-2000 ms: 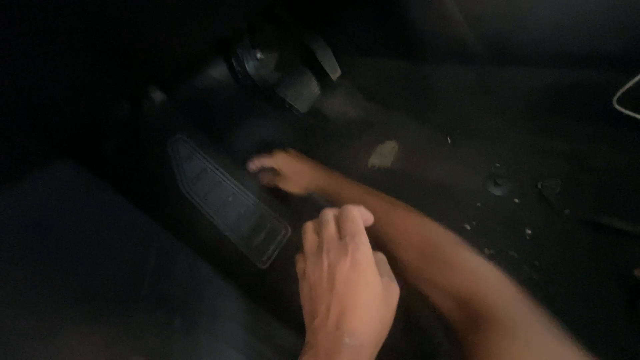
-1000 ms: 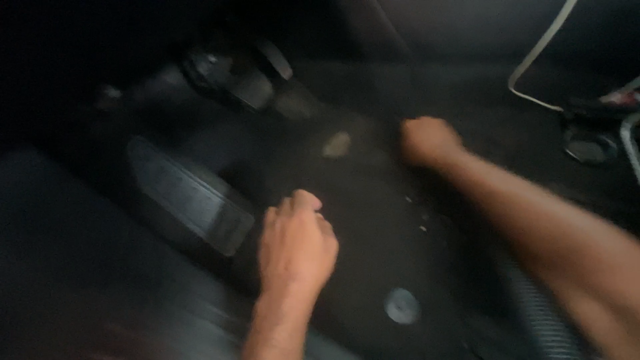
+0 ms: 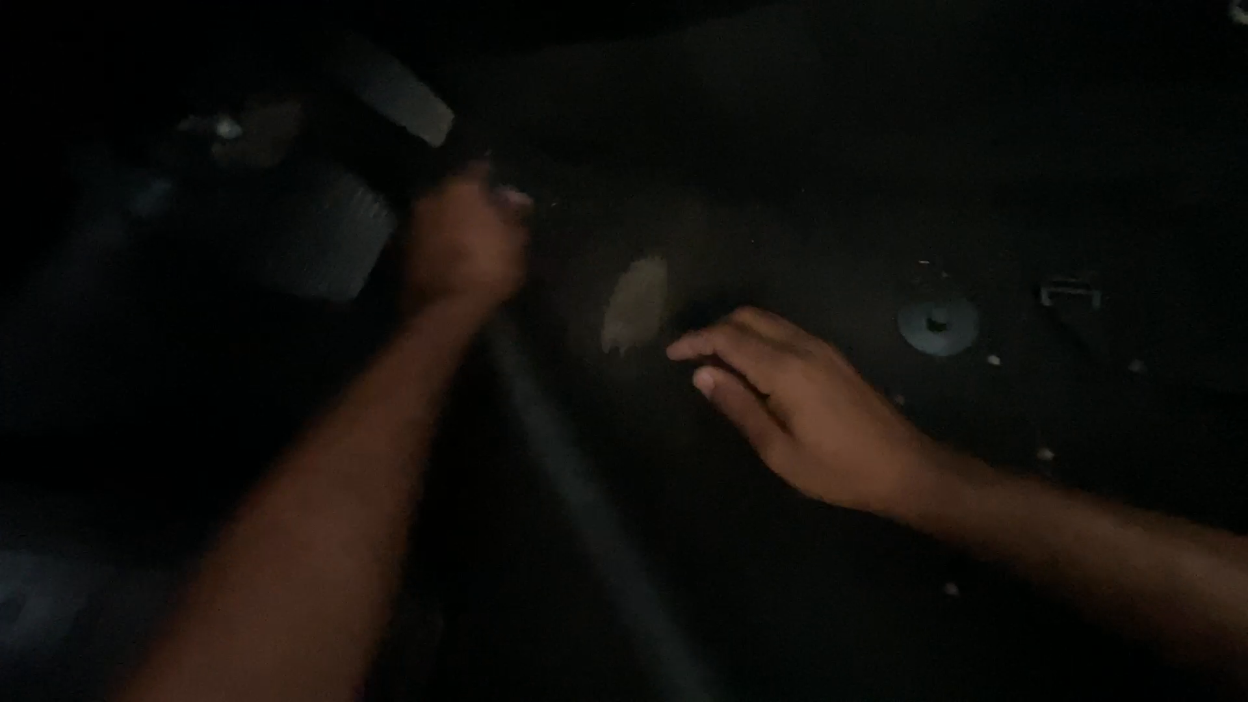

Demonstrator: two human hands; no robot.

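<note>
In the dim footwell of a vehicle, my left hand (image 3: 468, 234) is blurred, its fingers curled, just right of a ribbed pedal (image 3: 336, 234). Something small and pale shows by its fingertips; whether the hand grips it cannot be told. A long grey tube-like strip (image 3: 585, 497) runs from near the left wrist down to the bottom edge. Over the dark floor covering, my right hand (image 3: 790, 400) holds nothing, thumb and forefinger apart. Its fingertips are just right of a pale worn patch (image 3: 639, 304).
Another pedal (image 3: 405, 97) is at the upper left. A round grey disc with a central hole (image 3: 938, 324) lies on the floor to the right, beside a small bracket-like piece (image 3: 1071, 291). Several pale crumbs (image 3: 1045, 454) are scattered near my right forearm.
My left hand has moved forward to beside the pedals. My right hand, closed a second ago, now has its thumb and forefinger apart. The view has shifted.
</note>
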